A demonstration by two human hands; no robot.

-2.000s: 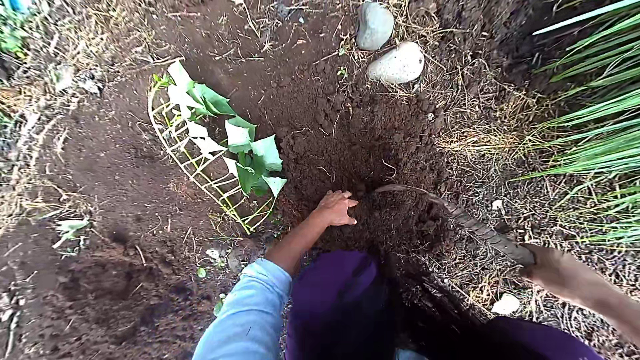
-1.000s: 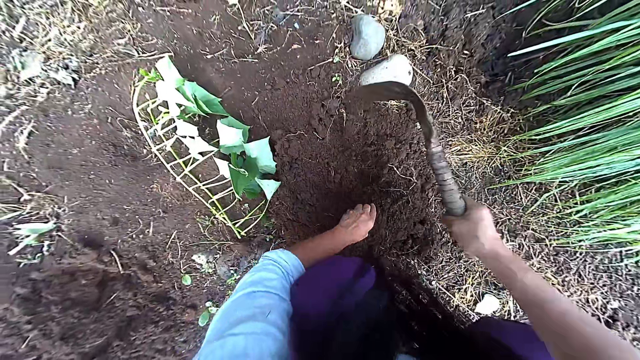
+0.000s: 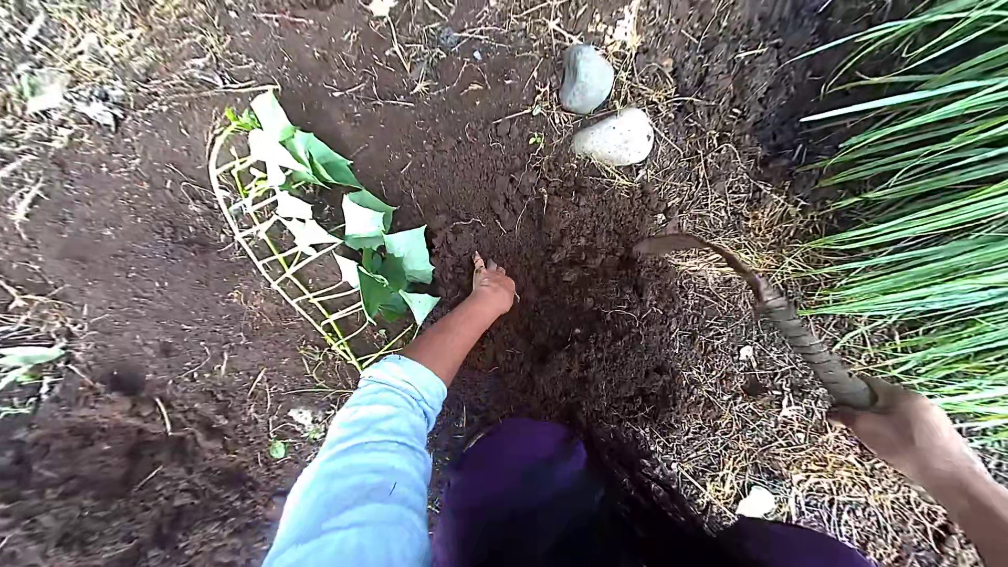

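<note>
My left hand (image 3: 494,285) rests on dark loosened soil (image 3: 583,315), just right of some leafy green vine cuttings (image 3: 315,291) that lie side by side on the ground. Its fingers point up and away, and the fingertips are partly against the dirt; nothing shows in them. At the right, my right hand (image 3: 906,425) grips the wrapped handle of a curved-bladed sickle (image 3: 803,339). The blade points left, over the right edge of the loosened soil.
Two smooth stones, one grey (image 3: 587,79) and one pale (image 3: 616,137), lie beyond the loosened soil. Long green grass (image 3: 929,213) hangs in at the right. Dry straw (image 3: 819,480) covers the ground near my right hand. My knees in purple cloth are at the bottom.
The sickle has swung away from beside the pale stone, down and to the right, still in my right hand. My left hand has moved up and left, closer to the cuttings.
</note>
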